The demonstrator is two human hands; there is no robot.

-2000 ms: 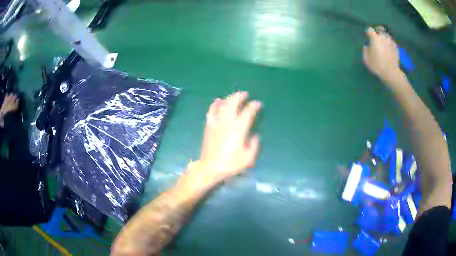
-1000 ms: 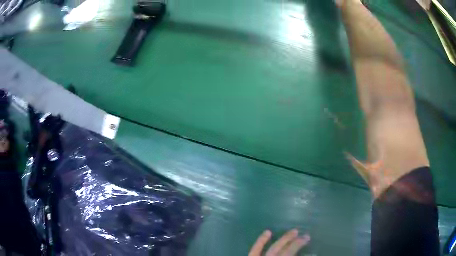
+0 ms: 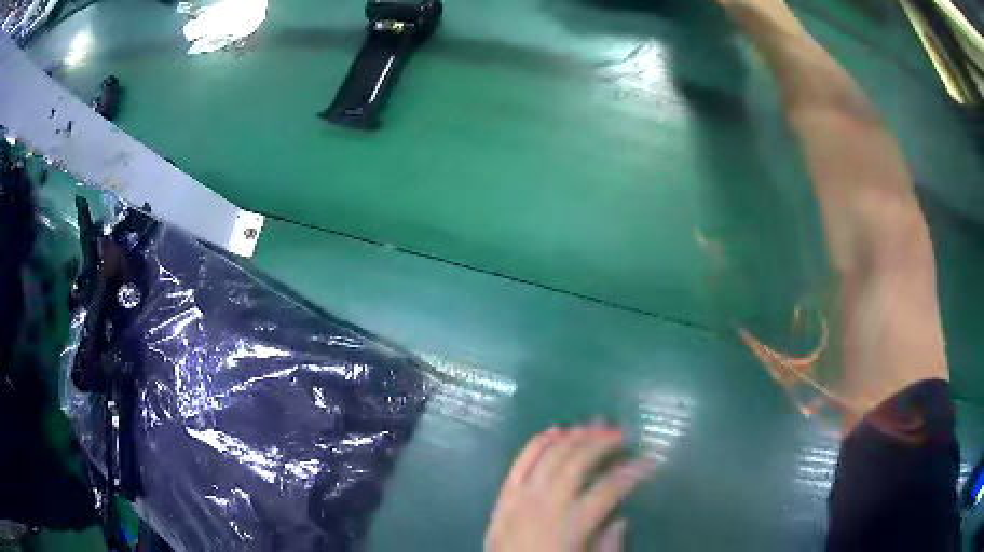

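My left hand (image 3: 566, 491) is at the bottom centre, slightly blurred, over the green bench top (image 3: 518, 205). Its fingers are apart and nothing shows in it. My right arm reaches up the right side to the top edge, where the picture cuts off the hand. A black device housing (image 3: 380, 67) lies on the bench at the upper left of centre, its bulkier end away from me. A large shiny dark plastic bag (image 3: 281, 410) lies at the lower left, with black units (image 3: 103, 291) along its left side.
A grey metal strip (image 3: 130, 162) crosses the upper left and ends above the bag. A white crumpled piece (image 3: 224, 24) lies at the top left. A thin dark seam runs across the bench. A yellowish edge (image 3: 947, 49) is at the top right.
The view has shifted, bringing the black housing into sight and taking the blue battery packs out of it. My right arm has reached further away, its hand leaving the picture. My left hand stays empty.
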